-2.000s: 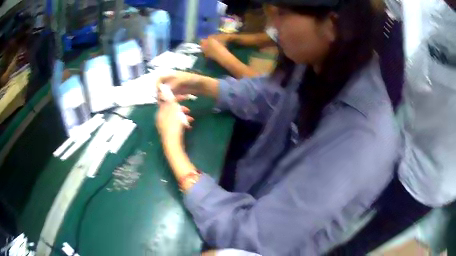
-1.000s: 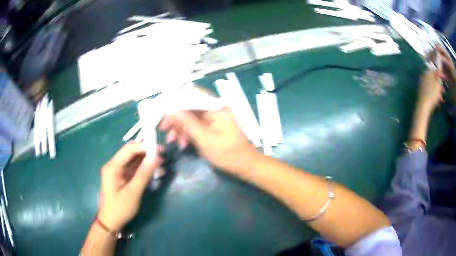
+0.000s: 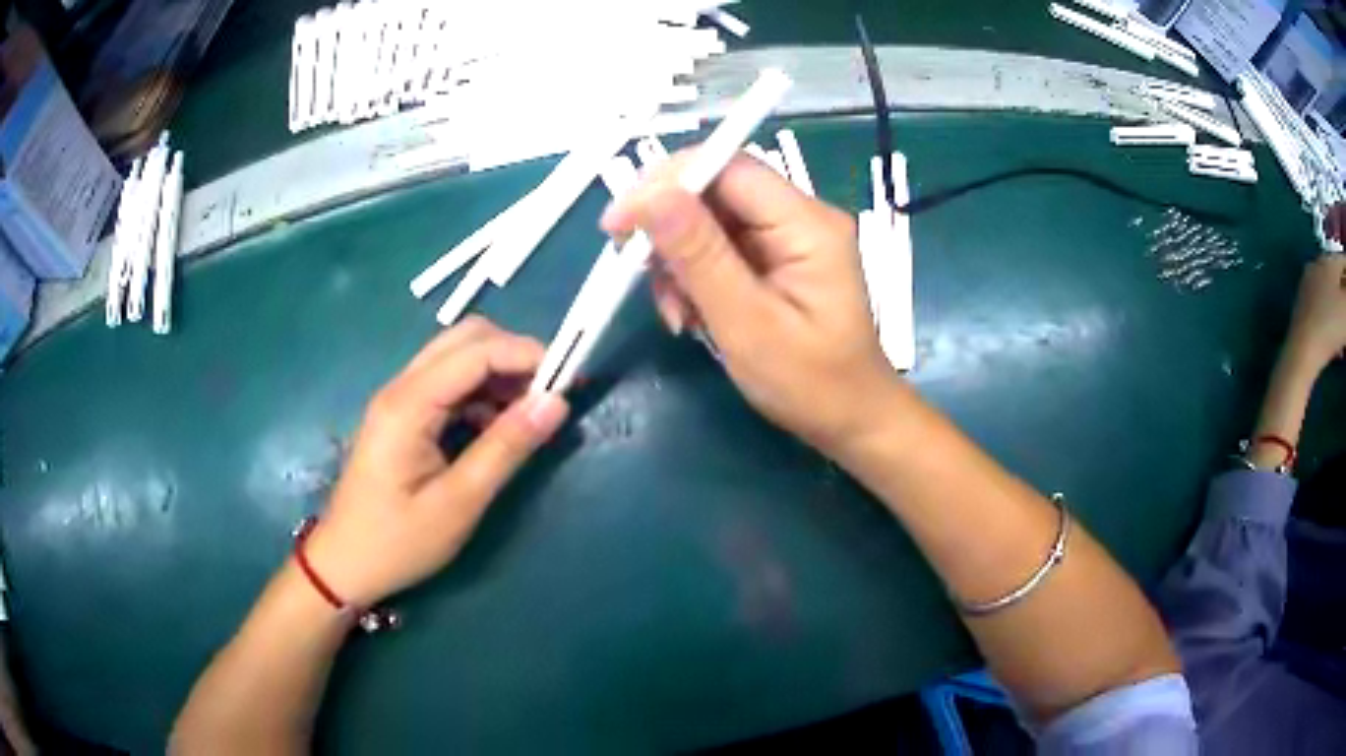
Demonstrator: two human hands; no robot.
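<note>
My left hand [image 3: 450,451] pinches the lower end of a slim white plastic tube [image 3: 591,307] between thumb and fingers. The tube slants up to the right and has a dark slot near its lower end. My right hand [image 3: 768,281] grips its upper part, with a white length [image 3: 743,126] reaching up beyond the fingers. Whether that is one piece or two fitted together I cannot tell. A large overexposed heap of white parts [image 3: 546,67] lies beyond my hands, with a neat row at its left. Loose white sticks [image 3: 892,281] lie right of my right hand.
A small white bundle [image 3: 148,244] lies at left by upright boxes [image 3: 56,163]. A black cable [image 3: 1033,174] curves to the right, near small silvery parts [image 3: 1188,248]. A neighbour's hand [image 3: 1321,303] and sleeve are at the right edge. A pale metal strip [image 3: 318,185] crosses the green bench.
The view has swung from the neighbour back to my own bench. Since one second ago, my hands have come together on one slanted white tube, and my right hand has moved up and right.
</note>
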